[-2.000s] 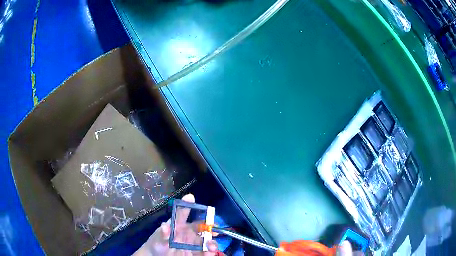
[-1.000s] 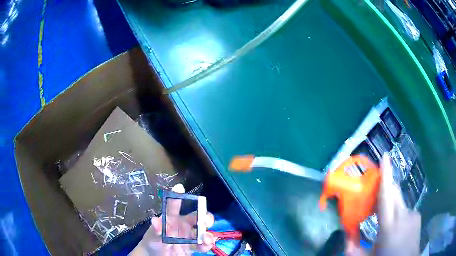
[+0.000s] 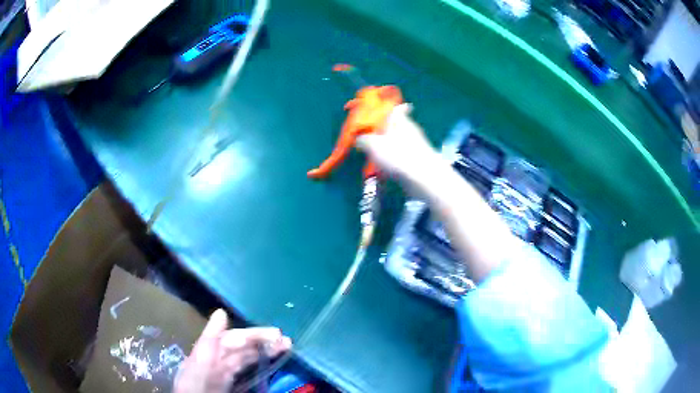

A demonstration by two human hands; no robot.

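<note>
My right hand (image 3: 391, 142), blurred, holds the orange air blow gun (image 3: 372, 111) over the far middle of the green bench. The gun's nozzle points away and its pale hose (image 3: 349, 276) trails back toward the near edge. My left hand (image 3: 230, 353) is low at the bench edge, fingers curled, with a blurred dark shape below them; I cannot tell what it holds. The lens sheet (image 3: 407, 269), film-wrapped with rows of black-framed lenses, lies partly under my right forearm.
A blue and black battery tester (image 3: 211, 47) lies at the far left beside pale cardboard sheets (image 3: 92, 38). The open waste carton (image 3: 57, 261) with film scraps is below the left edge. Crumpled white material (image 3: 651, 269) and white paper (image 3: 641, 345) are at the right. A green rail runs behind.
My right hand has carried the blow gun forward and left. The view has swung, bringing in the tester and cardboard. The black-framed lens earlier in my left hand no longer shows clearly.
</note>
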